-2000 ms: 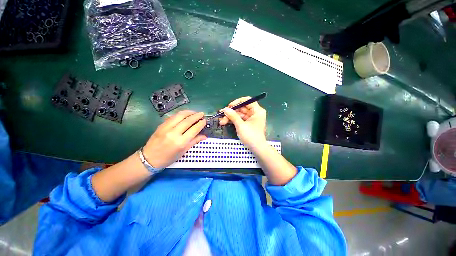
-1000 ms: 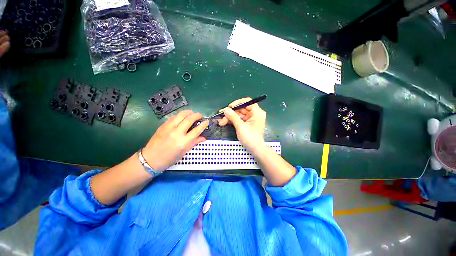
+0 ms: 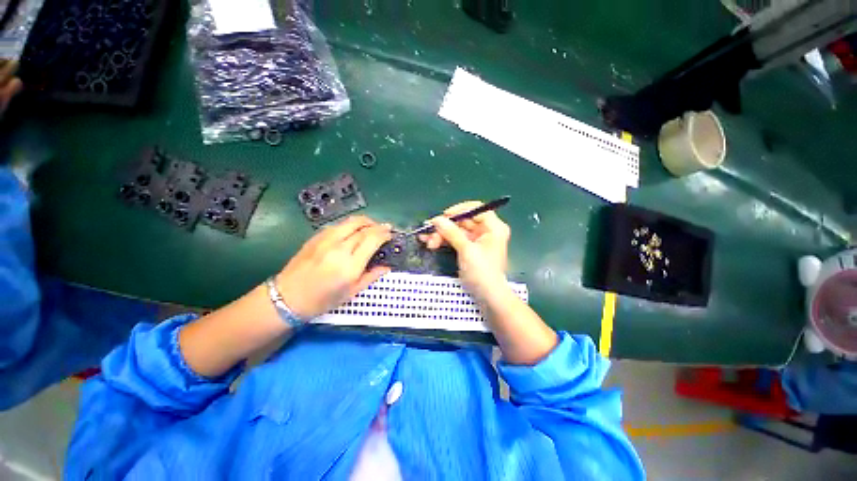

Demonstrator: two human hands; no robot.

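A dark plastic housing (image 3: pixel 413 256) lies on the bench in front of me, just beyond the white dot sheet (image 3: pixel 413 302). My left hand (image 3: pixel 331 263) holds the housing's left side with its fingertips and covers part of it. My right hand (image 3: pixel 477 246) grips a thin black pen-like tool, perhaps tweezers (image 3: pixel 487 207), whose tip is at the housing's upper left part, by my left fingertips. Whether the tip holds a small part cannot be seen. Another housing (image 3: pixel 332 199) with rings lies farther off to the left.
Joined housings (image 3: pixel 193 194), a bag of rings (image 3: pixel 268 75) and a black tray (image 3: pixel 89 52) are at left. A loose ring (image 3: pixel 367 160), slanted white sheets (image 3: pixel 536 136), a cream cup (image 3: pixel 692 143) and a black parts tray (image 3: pixel 658 256) lie beyond and right. Another person's hand (image 3: pixel 7 85) shows at far left.
The whole bench scene sits slightly lower in the picture as the view shifted. Both hands keep the same hold, with small movements at the housing. Another person's hand appeared at the left edge.
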